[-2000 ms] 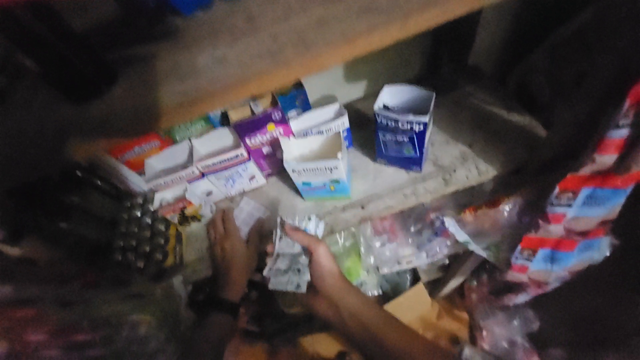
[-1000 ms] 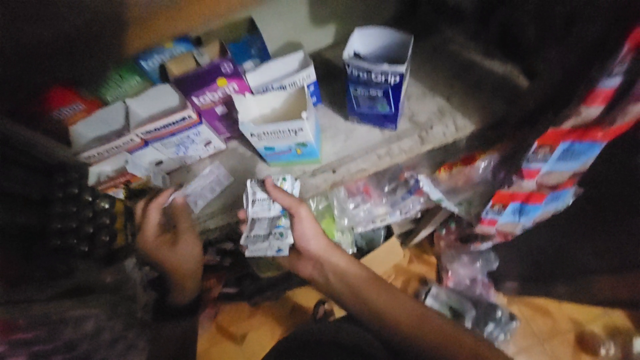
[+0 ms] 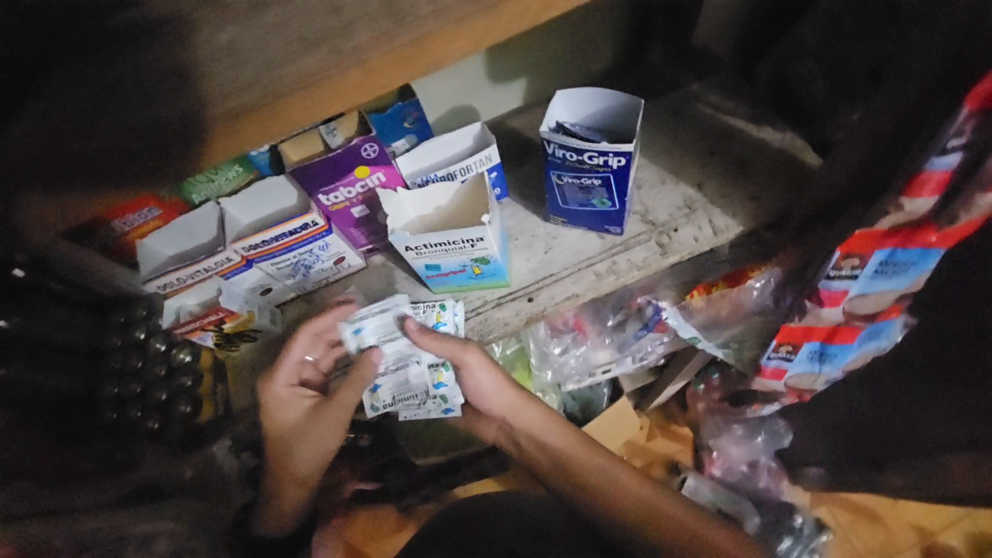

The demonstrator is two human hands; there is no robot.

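Observation:
In my right hand (image 3: 473, 372) is a stack of white foil sachets (image 3: 418, 387) printed with small coloured figures, the thumb lying over its top. My left hand (image 3: 310, 380), with a ring on one finger, pinches a whitish sachet (image 3: 376, 322) against the upper left of that stack. Just beyond the hands an open Actimicina carton (image 3: 453, 260) stands at the shelf's front edge. Behind it is an open white and blue carton (image 3: 457, 159), and a purple Tabcin box (image 3: 353, 190) is beside that. Farther right stands an open blue Viro-Grip carton (image 3: 589, 178) with dark packets inside.
Open white cartons (image 3: 271, 225) and red and green boxes fill the left of the worn wooden shelf (image 3: 666, 217). An upper board (image 3: 310, 85) overhangs it. Clear plastic bags (image 3: 604, 341) lie below the front edge. A strip of red and blue packets (image 3: 876, 271) hangs at right.
My left hand has come across to the stack in my right hand, bringing the whitish sachet that it held apart one second ago.

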